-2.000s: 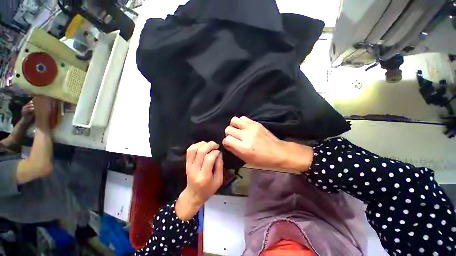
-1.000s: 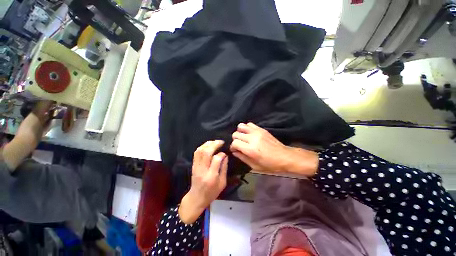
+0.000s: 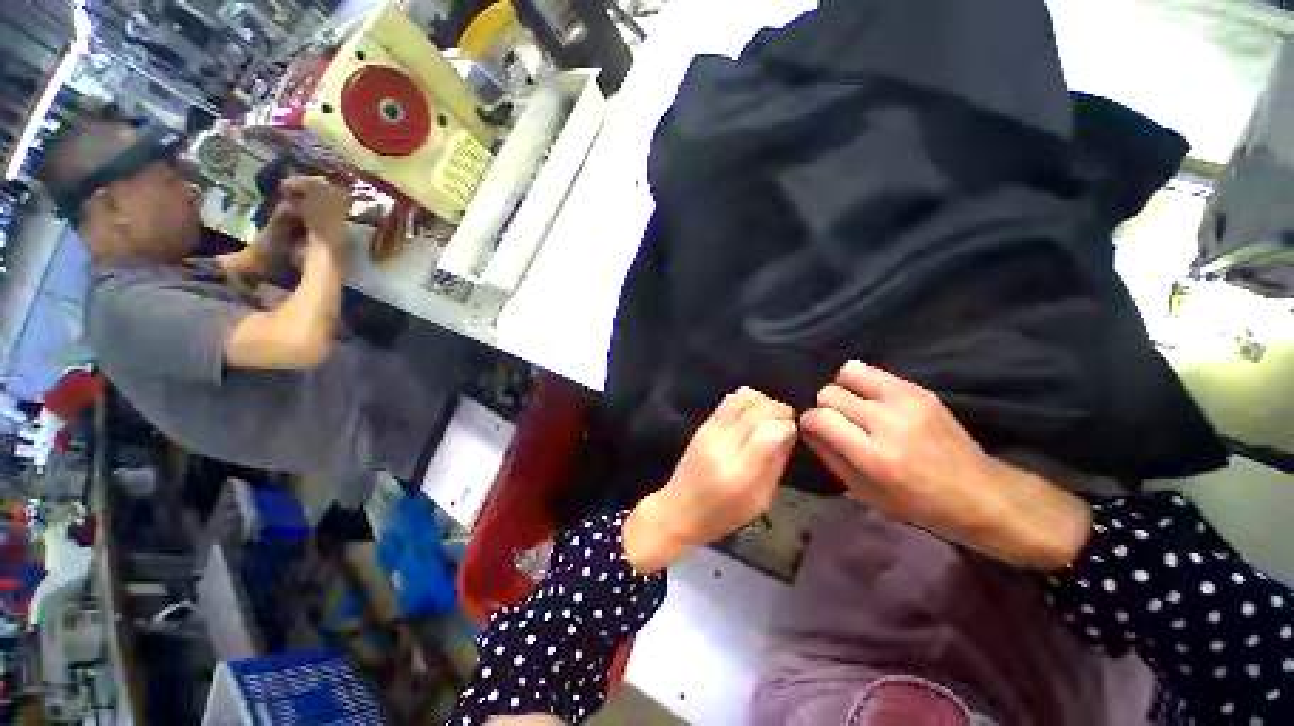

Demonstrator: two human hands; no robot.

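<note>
A large black garment piece (image 3: 908, 227) lies bunched on the white table, its near edge hanging over toward my lap. My left hand (image 3: 724, 475) pinches the cloth's near edge with fingertips and thumb together. My right hand (image 3: 908, 447) pinches the same edge just to the right, the two hands' fingertips almost touching. The bit of cloth between the fingertips is mostly hidden by the fingers.
Part of the sewing machine head (image 3: 1252, 213) shows at the right edge. At left, a person (image 3: 213, 312) sits at a cream machine with a red wheel (image 3: 385, 111), beside a white tray (image 3: 497, 234). A red curved surface (image 3: 522, 496) is below the table edge. A blue basket (image 3: 301, 692) is lower left.
The view has swung left, so the cloth and hands appear further right and more of the other person shows. My left fingers have closed, and my hands are nearer each other.
</note>
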